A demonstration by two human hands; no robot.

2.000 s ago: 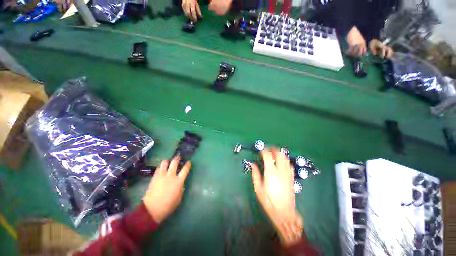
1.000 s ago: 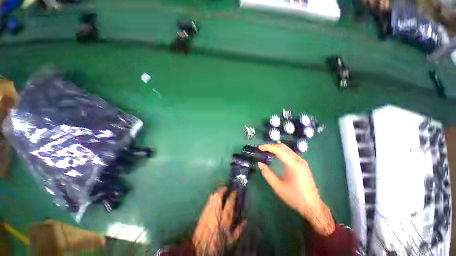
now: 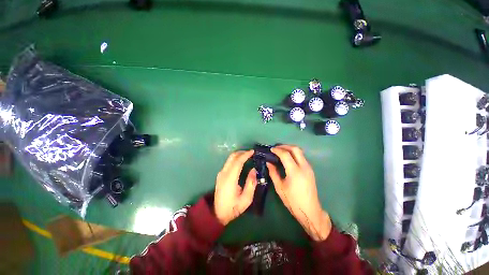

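Both my hands hold one black housing (image 3: 259, 197) low in front of me. A short black cylinder lies crosswise at its top end, between my fingers. My left hand (image 3: 234, 185) grips the housing from the left side. My right hand (image 3: 298, 185) has its fingers on the crosswise cylinder and the housing's right side. A small silvery piece shows in the channel between my thumbs. Wired round units with white spoked faces (image 3: 316, 104) stand grouped beyond my right hand. Parts of the housing are hidden by my fingers.
A clear bag of black parts (image 3: 59, 129) lies left, with loose black barrels (image 3: 140, 140) at its mouth. At right are a white foam tray (image 3: 393, 161) and a white cover sheet (image 3: 439, 177) with dark units. Black assembled products (image 3: 358, 27) lie along the far strip. A brown carton (image 3: 80, 233) is lower left.
My left hand has gone from the left housing spot to the middle, and my right hand from the round units to join it on the housing. The view has tilted down; the strip's pieces have shifted.
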